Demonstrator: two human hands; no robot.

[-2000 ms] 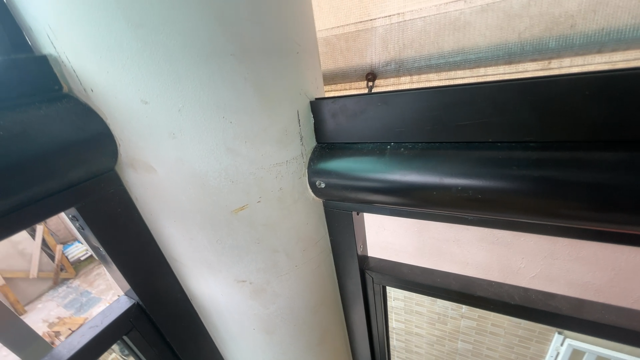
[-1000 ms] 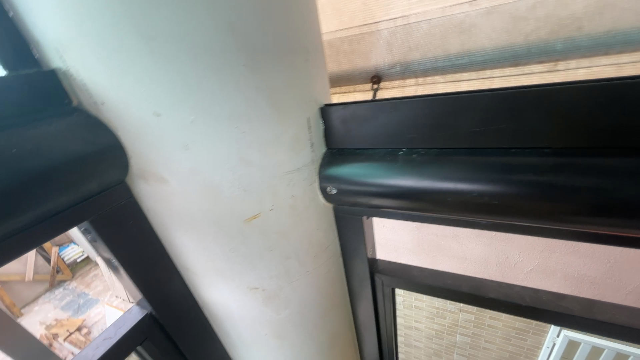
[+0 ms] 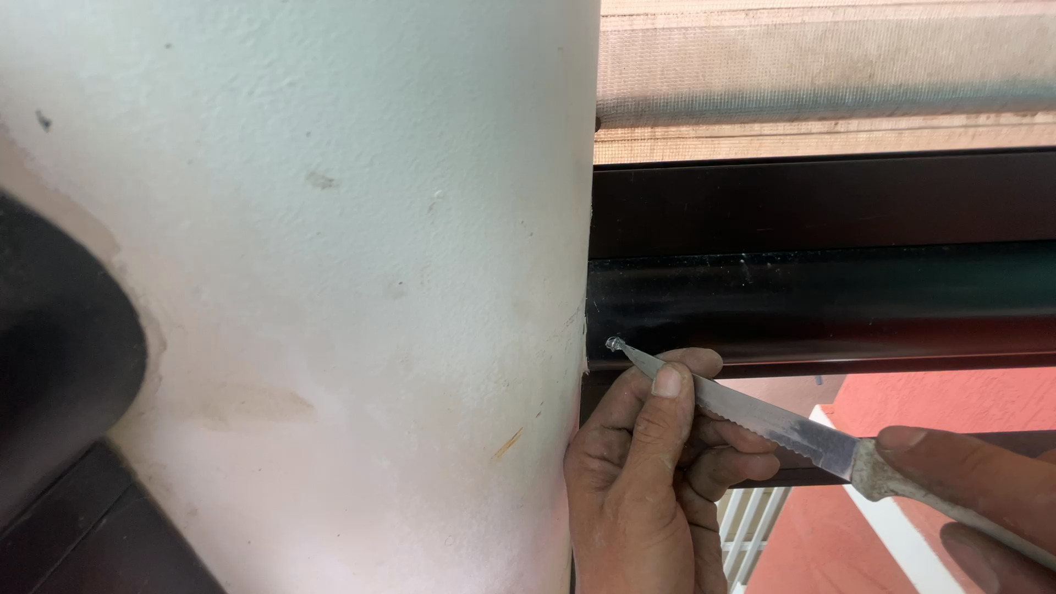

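A serrated knife (image 3: pixel 759 425) with a worn pale handle slants across the lower right. My right hand (image 3: pixel 982 487), partly cut off by the frame's edge, holds the handle. Thumb and fingers of my left hand (image 3: pixel 660 462) pinch the blade near its tip. That tip touches a small shiny screw head or blob (image 3: pixel 614 343) near the left end of a rounded black metal rail (image 3: pixel 808 305). Just left of the rail's end stands a white round column (image 3: pixel 355 247) with scuffs and a yellowish mark.
Another rounded black rail end (image 3: pixel 66 322) meets the column at the left, with a black frame (image 3: pixel 91 528) beneath it. A flat black beam (image 3: pixel 825 202) runs above the right rail, below mesh-like sheeting (image 3: pixel 825 58). White bars (image 3: pixel 751 528) and a red surface (image 3: pixel 932 404) show lower right.
Both hands and the knife have come into view at the right rail's left end; neither earlier frame shows them. The view has moved closer to the column and rail.
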